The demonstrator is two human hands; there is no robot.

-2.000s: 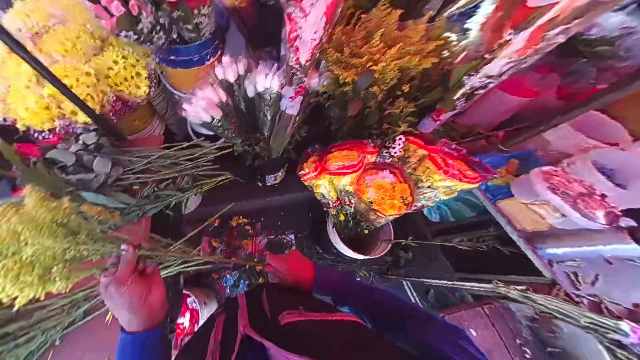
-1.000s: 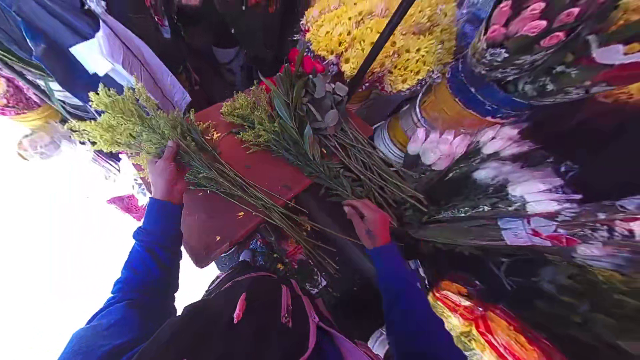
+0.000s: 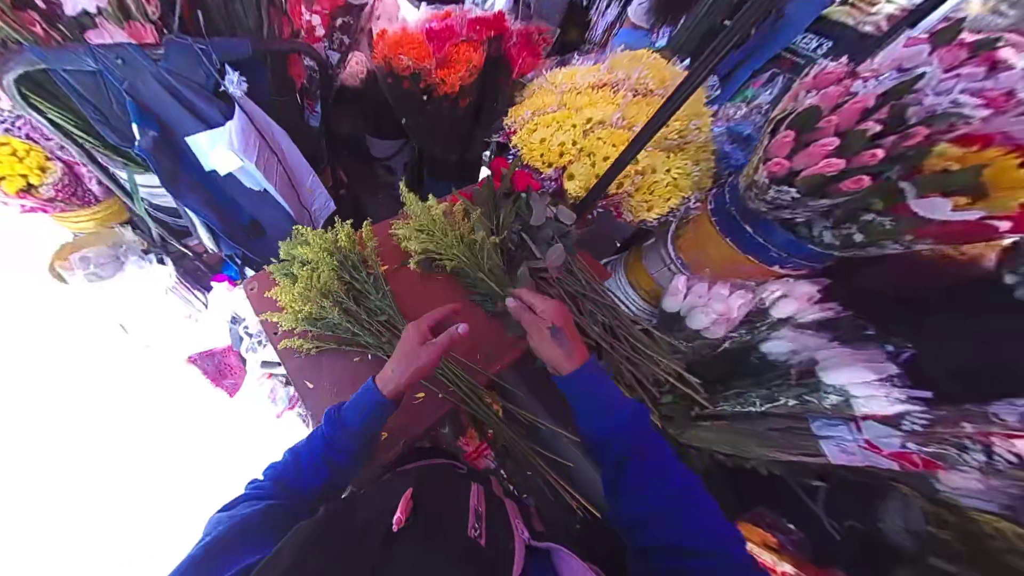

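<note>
A bunch of yellow-green goldenrod-like filler stems lies across the reddish-brown table, its bare stems running toward my apron. My left hand is just over these stems, thumb and fingers apart, with nothing held. At the near edge of a second pile of filler flowers, my right hand has its thumb and fingertips close together at the foliage; whether they grip a stem cannot be made out. Eucalyptus-like leaves and small red flowers lie beside that pile, with long bare stems reaching to the lower right.
Yellow daisy-like flowers stand behind the table, crossed by a dark pole. To the right are a blue and yellow bucket below pink roses, and pale pink flowers. Blue cloth hangs at the left.
The filler bunch that my left hand held now lies on the table, and that hand has come off it. My right hand has moved up to the second pile. The view has swung widely since the first frame.
</note>
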